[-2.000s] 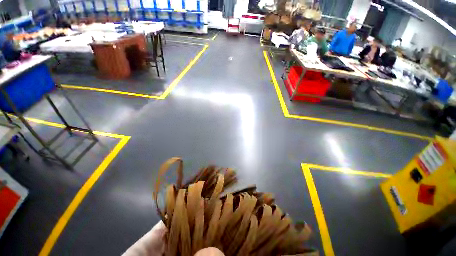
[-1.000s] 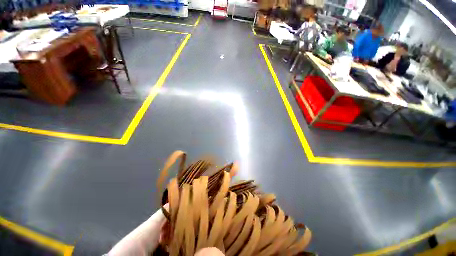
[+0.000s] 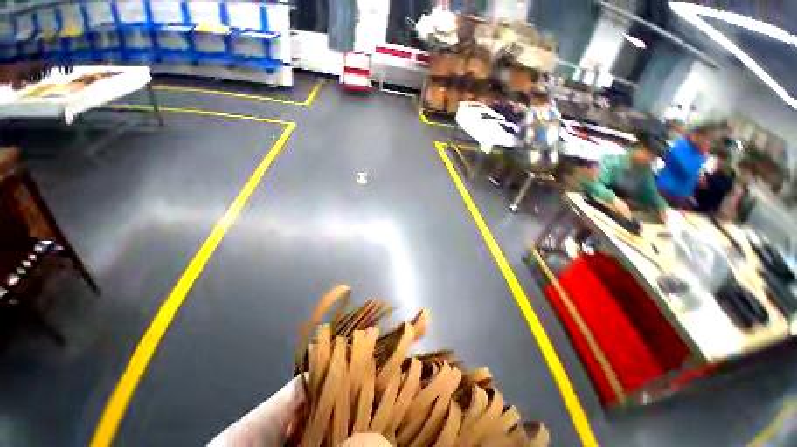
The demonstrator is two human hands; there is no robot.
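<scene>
A thick bundle of brown strap loops [image 3: 393, 393] fills the bottom middle of the view, with the loops fanned out towards the right. A single loop sticks up at its upper left. My left hand [image 3: 273, 417] comes in from the bottom edge and is pressed against the bundle's left side, carrying it above the floor; its fingers are hidden by the straps. A small rounded skin-coloured shape shows at the bottom edge in front of the loops; I cannot tell what it is. My right hand cannot be made out.
Grey floor [image 3: 341, 253] with yellow lines lies ahead. On the right, people work at a long table [image 3: 651, 279] over a red bin [image 3: 616, 323]. A dark wooden chair or stand [image 3: 31, 236] is at left, a white table [image 3: 79, 94] and blue racks behind. Brown items fill a rack [image 3: 463, 74] ahead.
The view has moved forward along the aisle. The right table and red bin are nearer and larger, the brown desk has left the view at left. The bundle stays held at the bottom.
</scene>
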